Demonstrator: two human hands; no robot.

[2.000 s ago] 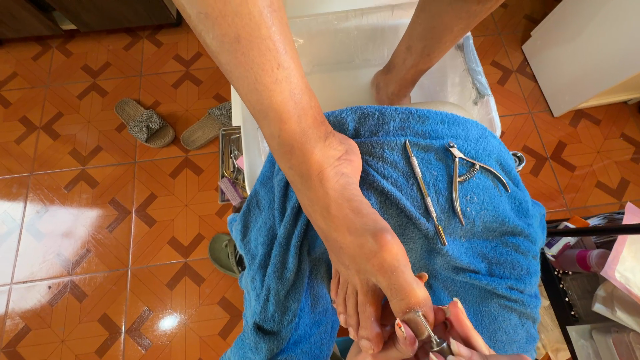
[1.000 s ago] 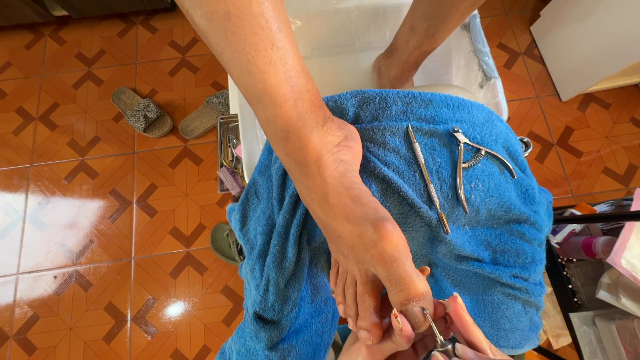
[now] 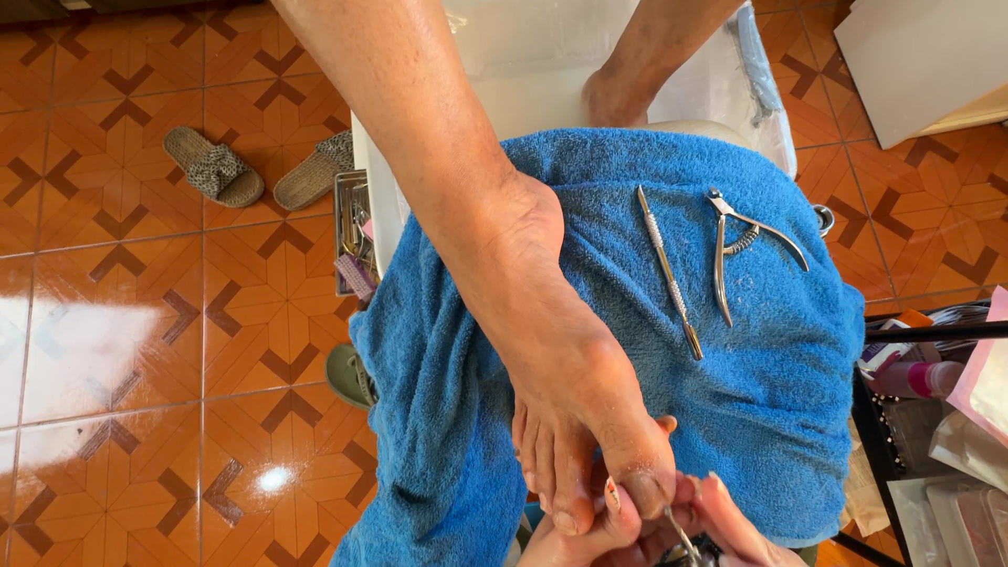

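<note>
Another person's bare foot (image 3: 575, 354) rests over a blue terry towel (image 3: 756, 409), toes toward me. My left hand (image 3: 587, 535) holds the big toe, its thumb against the toe's inner side. In my right hand (image 3: 728, 524) is a thin metal nail tool (image 3: 681, 534), its tip at the edge of the big toenail (image 3: 647, 492); its lower part is hidden at the bottom of the view. On the towel lie a double-ended metal cuticle pusher (image 3: 668, 272) and, to its right, spring-handled cuticle nippers (image 3: 736, 252) with their handles spread.
A plastic tub (image 3: 535, 87) holds the person's other foot (image 3: 618, 98). A metal tray of tools (image 3: 354, 228) stands left of the towel, and woven slippers (image 3: 213, 167) lie on the tiled floor. At right is a black-framed cart (image 3: 874, 433) with bottles and packets.
The metal tool's tip has moved from on the big toenail to the nail's edge. The foot, the pusher and the nippers stay in place on the towel.
</note>
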